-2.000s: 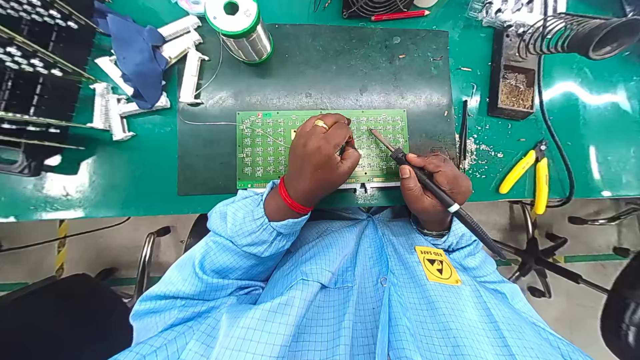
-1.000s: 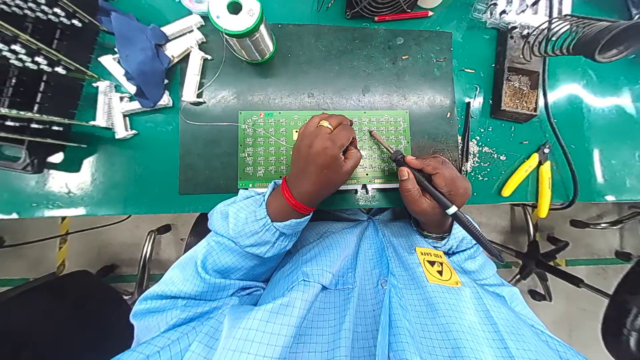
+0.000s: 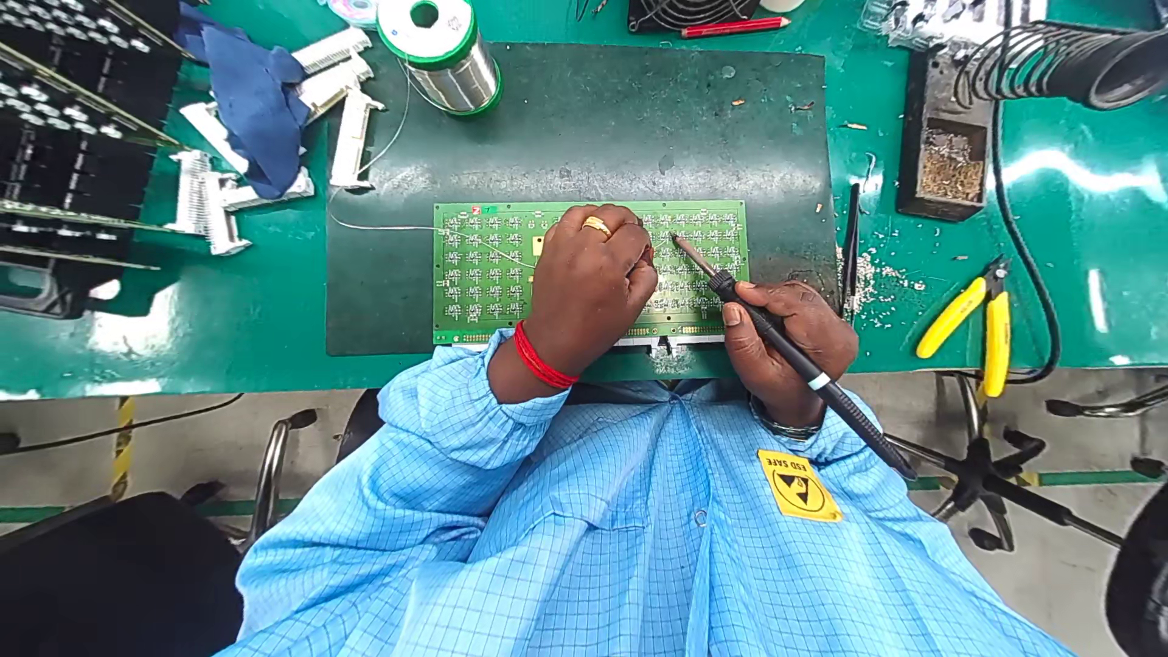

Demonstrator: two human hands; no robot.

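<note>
A green printed circuit board (image 3: 484, 315) lies on a dark mat (image 3: 584, 119). My left hand (image 3: 593, 278) rests over the board's middle, fingers curled together; a thin solder wire (image 3: 383, 225) runs from the solder spool (image 3: 440, 55) across the board and under this hand. The fingertips are partly hidden, but the wire appears pinched there. My right hand (image 3: 792, 342) grips the black handle of a soldering iron (image 3: 776, 338). Its metal tip is over the right part of the board, pointing up and left, a short way right of my left fingers.
White connectors (image 3: 351, 137) and a blue cloth (image 3: 255, 109) lie at the left, near racked boards (image 3: 82, 109). On the right are black tweezers (image 3: 851, 246), yellow-handled cutters (image 3: 972, 315), an iron stand (image 3: 949, 137) and its cable. A red pencil (image 3: 735, 27) lies at the back.
</note>
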